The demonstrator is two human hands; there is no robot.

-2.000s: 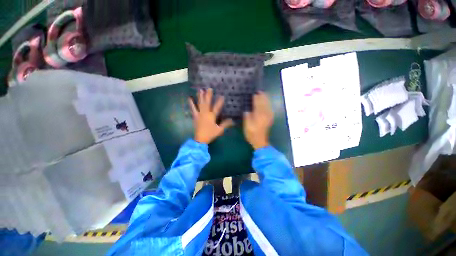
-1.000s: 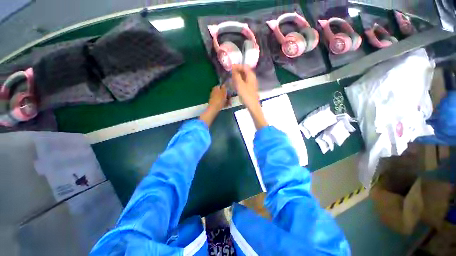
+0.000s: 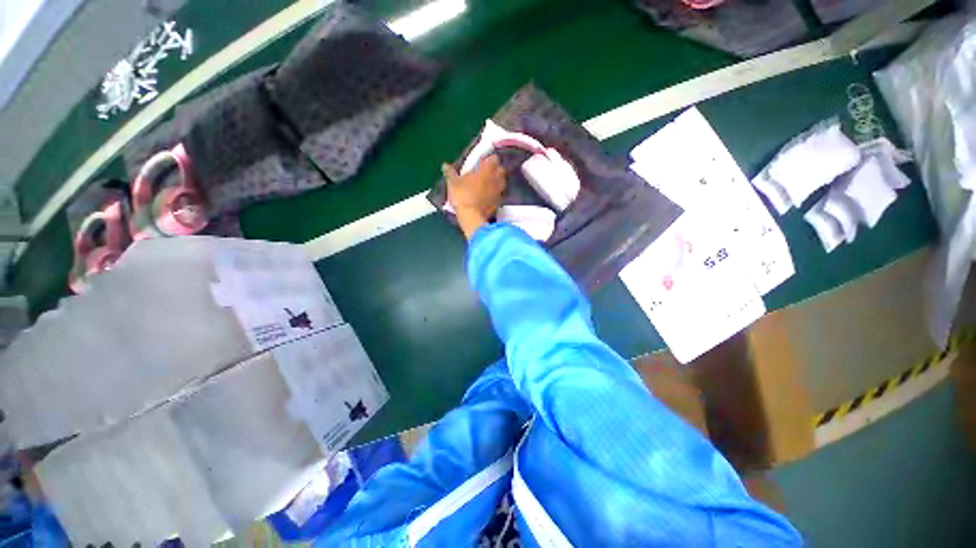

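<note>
Pink and white headphones (image 3: 551, 178) lie on a dark dotted bag (image 3: 599, 219). The bag lies flat and tilted across the pale rail and the near green work surface. My right hand (image 3: 476, 195) is at the left part of the headphones, its fingers closed around the band or a cup there; the hand hides that part. My left hand is not in view; only the left sleeve shows, low beside my body. The white card blanks (image 3: 701, 241) with a pink headphone picture lie right of the bag, and the bag's right corner overlaps their edge.
Opened white boxes (image 3: 161, 321) fill the left. Beyond the rail lie dark bags (image 3: 348, 96), more headphones (image 3: 168, 196) and a heap of small white pieces (image 3: 142, 73). White folded pieces (image 3: 813, 166) and a clear plastic bag (image 3: 942, 128) are at the right, cardboard cartons (image 3: 749, 396) below.
The headphones and the bag under them have come from the belt towards me, onto the rail and work surface. My left hand has left the bag's edge and gone out of view.
</note>
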